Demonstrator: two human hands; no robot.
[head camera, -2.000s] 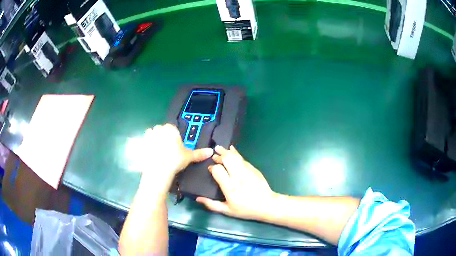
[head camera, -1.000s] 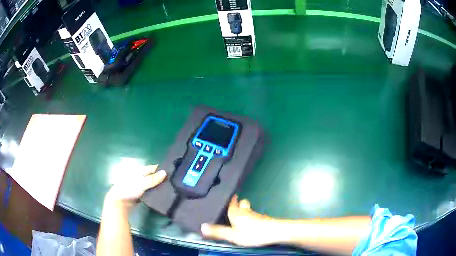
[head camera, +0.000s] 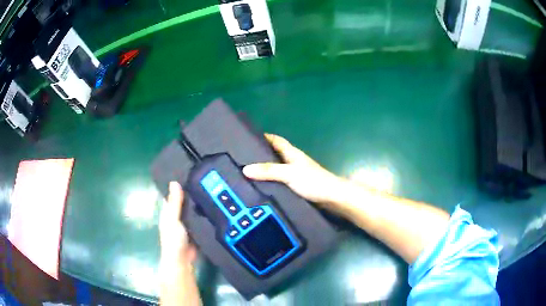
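Observation:
A black and blue battery tester (head camera: 242, 215) lies face up in the hollow of a dark foam tray (head camera: 218, 122). Its screen end points toward me and to the right, and its black cable (head camera: 190, 147) runs in the slot toward the upper left. My right hand (head camera: 299, 173) grips the tray's right edge, with the thumb on top near the tester. My left hand (head camera: 175, 245) is at the tray's left edge, thumb up along its side; its other fingers are hidden or blurred.
White retail boxes stand at the back left (head camera: 67, 69), back middle (head camera: 250, 30) and back right (head camera: 464, 23). Another unit on foam (head camera: 114, 80) lies by the left box. A pale red-edged sheet (head camera: 41, 209) lies left, stacked dark foam trays (head camera: 509, 125) right.
The tray with the tester has been turned around, so the screen end now points toward me and the cable end away. My right hand has moved up along the tray's right side. The camera view has shifted.

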